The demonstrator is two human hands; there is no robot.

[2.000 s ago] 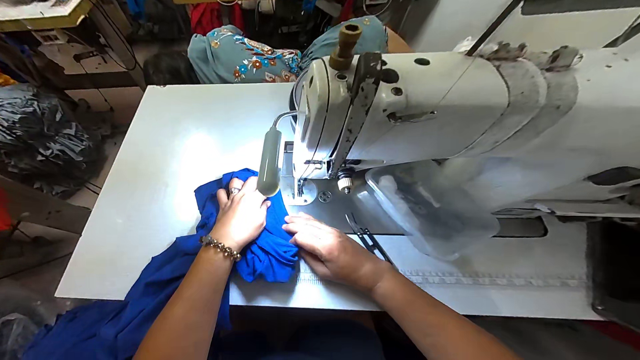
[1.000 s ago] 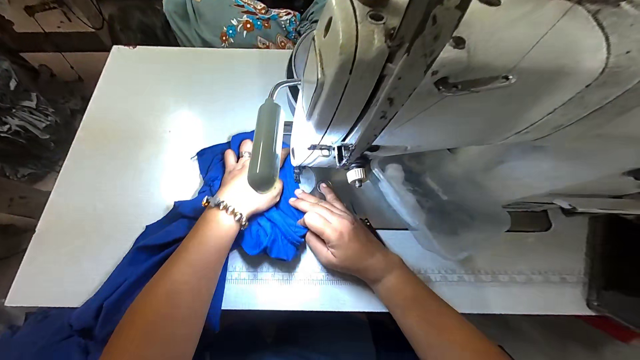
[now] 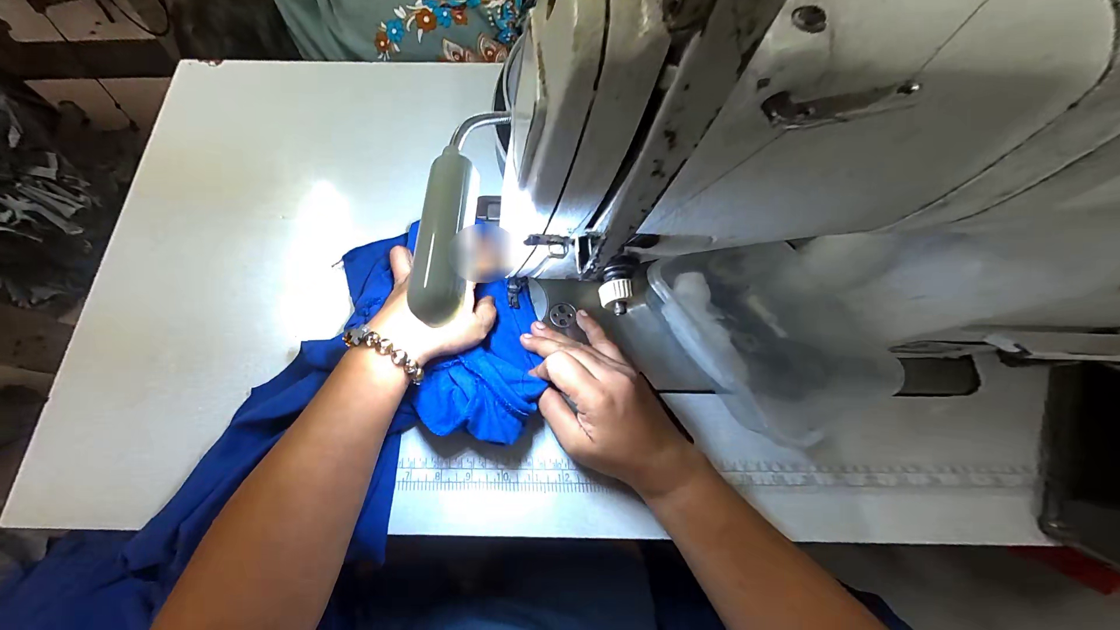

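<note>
Blue fabric lies bunched under the presser foot of a white industrial sewing machine and trails off the table's front edge at the left. My left hand, with a beaded bracelet at the wrist, rests spread on the fabric left of the foot, partly hidden by the grey-green lamp. With thumb and fingertips, my right hand pinches the fabric's right edge, just front-right of the foot; its index finger extends towards the metal plate.
A clear plastic container stands under the machine arm, right of the needle area. A printed ruler scale runs along the front of the white table. Floral cloth shows beyond the far edge, and a dark box sits at right.
The view has moved closer to the machine. My right hand, flatter two seconds ago, now has its fingers bent at the fabric's edge. The scissors-like tool seen earlier beside it is now mostly hidden.
</note>
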